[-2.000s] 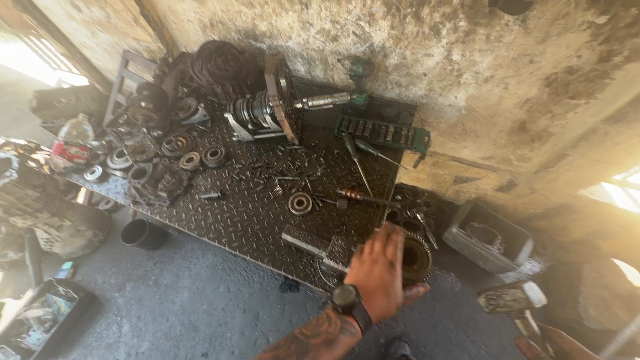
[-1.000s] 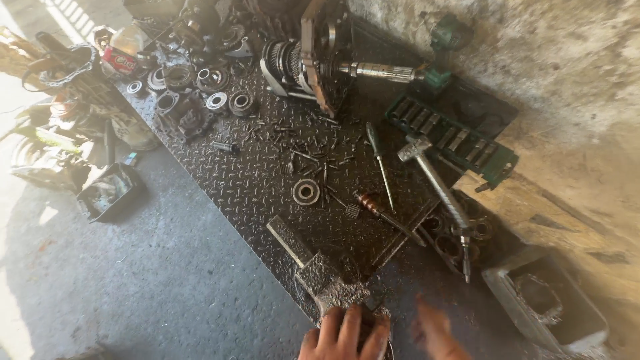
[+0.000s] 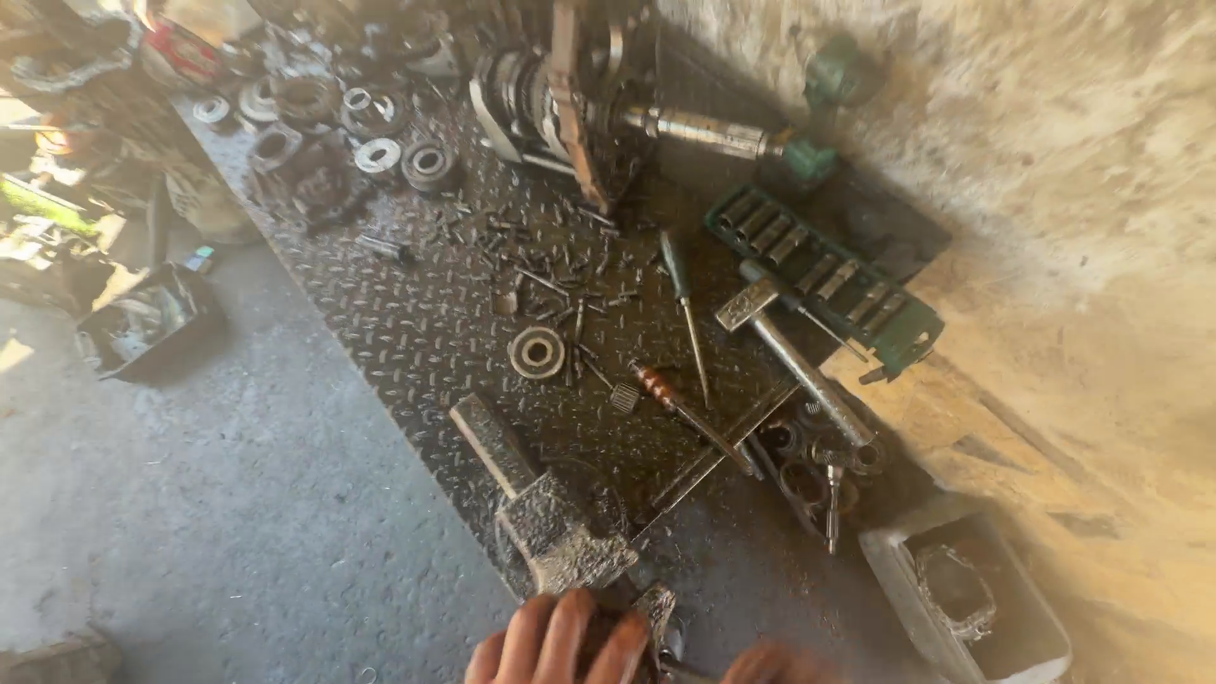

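A dirty bench vise (image 3: 560, 532) is mounted at the near corner of the steel table. My left hand (image 3: 560, 641) lies over its near jaw at the bottom edge, fingers bent; what is under the palm is hidden. Just right of it, my right hand (image 3: 774, 665) is blurred and mostly cut off by the frame. Beyond the vise lie a ball bearing (image 3: 537, 352), a screwdriver with a reddish handle (image 3: 660, 388) and a green-handled screwdriver (image 3: 675, 266). A metal hammer (image 3: 803, 366) rests across the table's right edge, beside a green socket tray (image 3: 826, 275).
The tread-plate table (image 3: 380, 323) bears scattered bolts (image 3: 560, 285), more bearings (image 3: 427, 163) and a gear assembly with a shaft (image 3: 570, 104). A plastic tub (image 3: 978, 598) stands at lower right, near the wall. A black bin (image 3: 147, 323) stands on the floor at left.
Two seconds ago a hand was on a large toothed gear by the vise; that gear no longer shows. The hammer has come to lie by the socket tray. The view has moved closer and turned.
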